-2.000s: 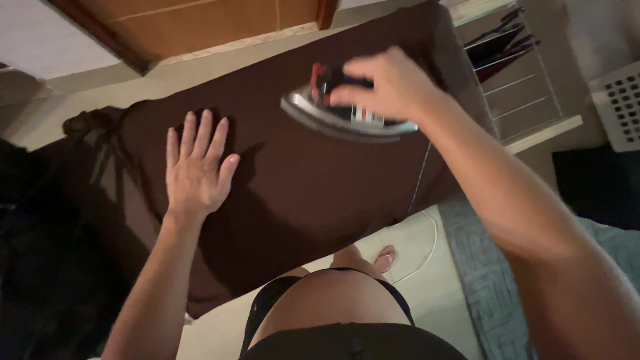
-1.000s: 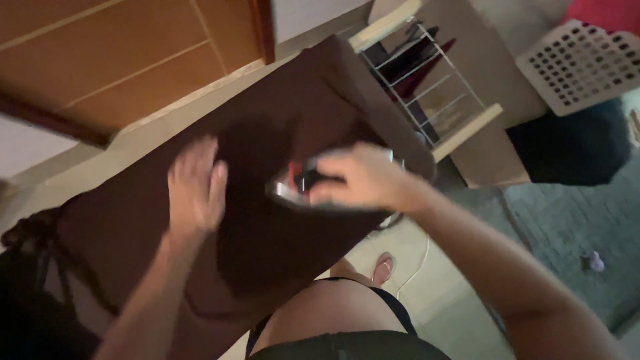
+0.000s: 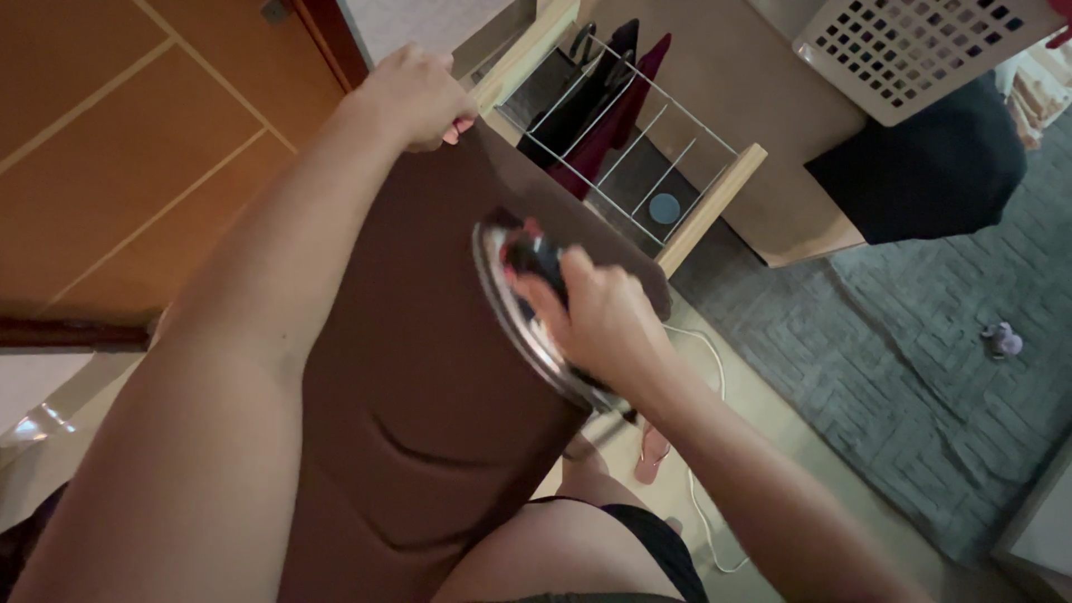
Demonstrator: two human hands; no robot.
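Dark brown cloth (image 3: 402,335) covers the ironing board, with a few creases in its lower part. My right hand (image 3: 607,322) grips the black handle of a clothes iron (image 3: 532,335), whose metal rim is blurred; the iron is at the cloth's right side, and whether its whole soleplate touches is hidden. At the far end, my left hand (image 3: 423,100) has its fingers curled at the cloth's corner, beside the wooden bar of the rack, and seems to pinch the edge.
A wire rack with wooden bars (image 3: 712,209) holds dark and maroon garments (image 3: 603,126) at the board's far end. A white cord (image 3: 720,368) runs over the floor at right. A perforated white basket (image 3: 888,92), a grey rug (image 3: 921,377) and a wooden door (image 3: 167,126) surround the board.
My left hand has gone from the middle of the cloth to its far corner, and its fingers have closed. The iron remains in my right hand. The view has turned toward the rack.
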